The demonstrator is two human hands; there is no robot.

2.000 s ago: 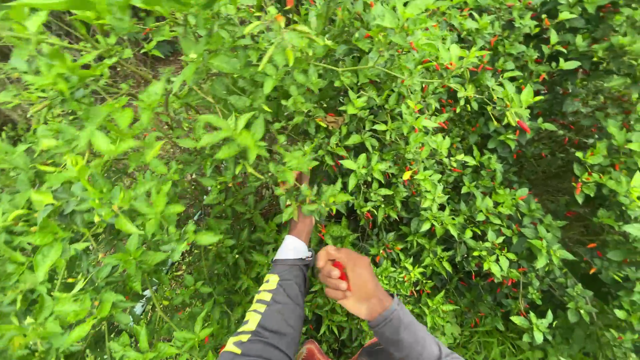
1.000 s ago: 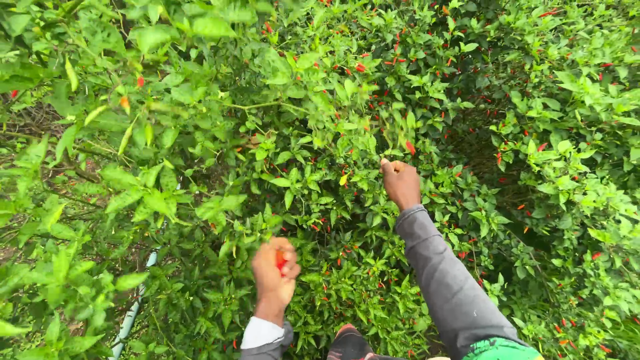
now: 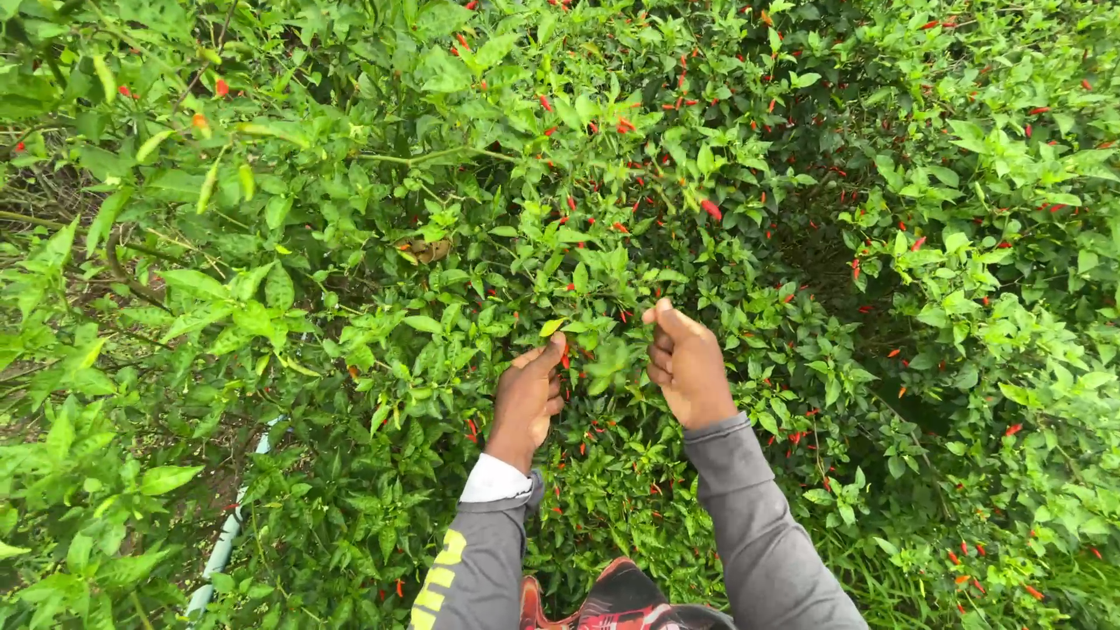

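Dense chilli pepper plants (image 3: 402, 350) with small red fruits surround both hands. My left hand (image 3: 528, 394) is curled low in the middle, its thumb and forefinger beside a red chilli (image 3: 565, 357) and just under a yellow leaf (image 3: 552, 326); whether it grips the chilli cannot be made out. A little to its right, my right hand (image 3: 689, 363) has its fingers curled and its thumb and forefinger together among the leaves; what it may hold is hidden. A larger red chilli (image 3: 710, 209) hangs above the right hand.
A pale blue pipe (image 3: 222, 547) runs through the foliage at the lower left. Green chillies (image 3: 208, 184) hang at the upper left near bare stems. Red checked cloth (image 3: 621, 612) shows at the bottom edge, and grass (image 3: 866, 569) grows at the lower right.
Two seconds ago my left arm reached into the leaves. One second ago the hands were farther apart, with red in the left; now they are close together. The view has shifted.
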